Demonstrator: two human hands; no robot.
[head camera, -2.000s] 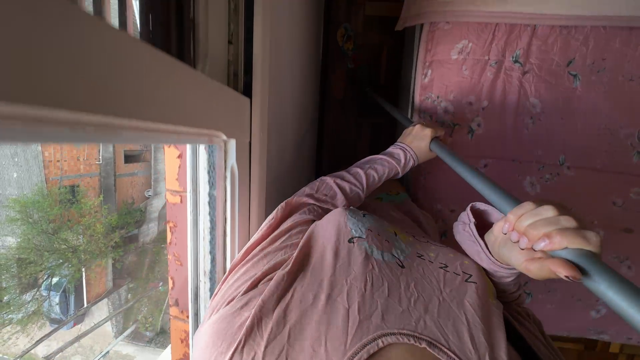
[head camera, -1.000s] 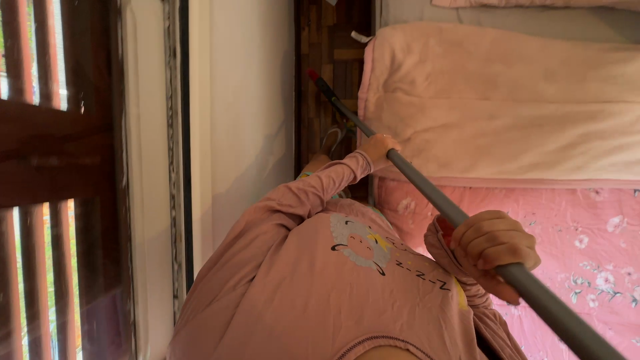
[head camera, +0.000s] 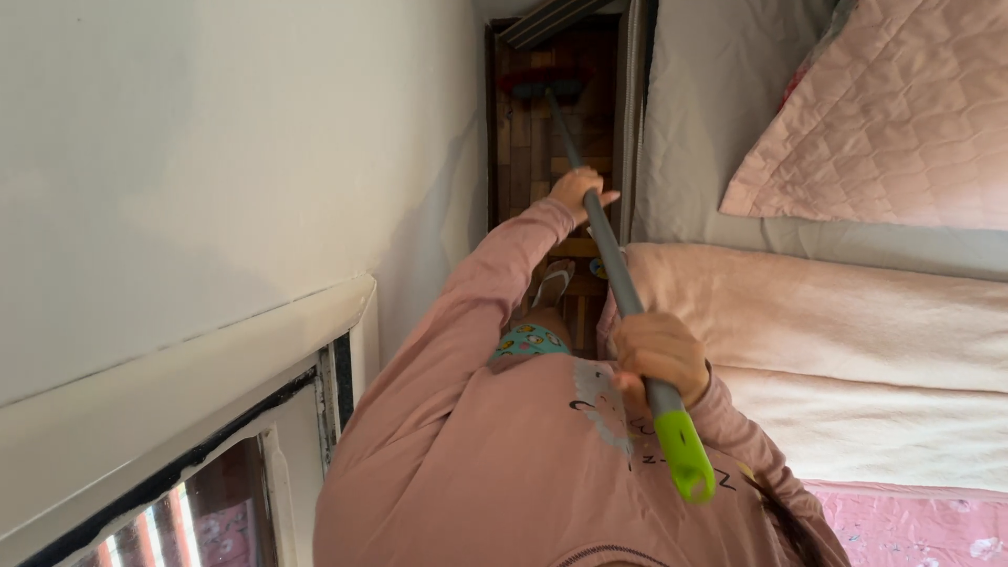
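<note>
A broom's grey pole (head camera: 614, 256) slants from the far floor up toward my chest and ends in a bright green grip cap (head camera: 687, 465). My left hand (head camera: 581, 193) holds the pole partway down, its thumb sticking out to the right. Nearer to me, my right hand (head camera: 661, 358) is wrapped around the pole just above the green cap. The dark red and grey broom head (head camera: 547, 82) rests on the wooden floor at the far end of the narrow gap; its bristles are hard to see in the shade.
On the left are a white wall (head camera: 236, 157) and a window frame (head camera: 197, 339). At right stands a bed with a beige blanket (head camera: 827, 315) and a quilted pink cover (head camera: 882, 142). The parquet floor (head camera: 520, 157) runs between, with dark slats (head camera: 551, 20) at its far end.
The view has swung toward the narrow floor gap. The broom head and the green cap are now in sight, and the pole stands more in line with the gap. Both hands still hold the pole.
</note>
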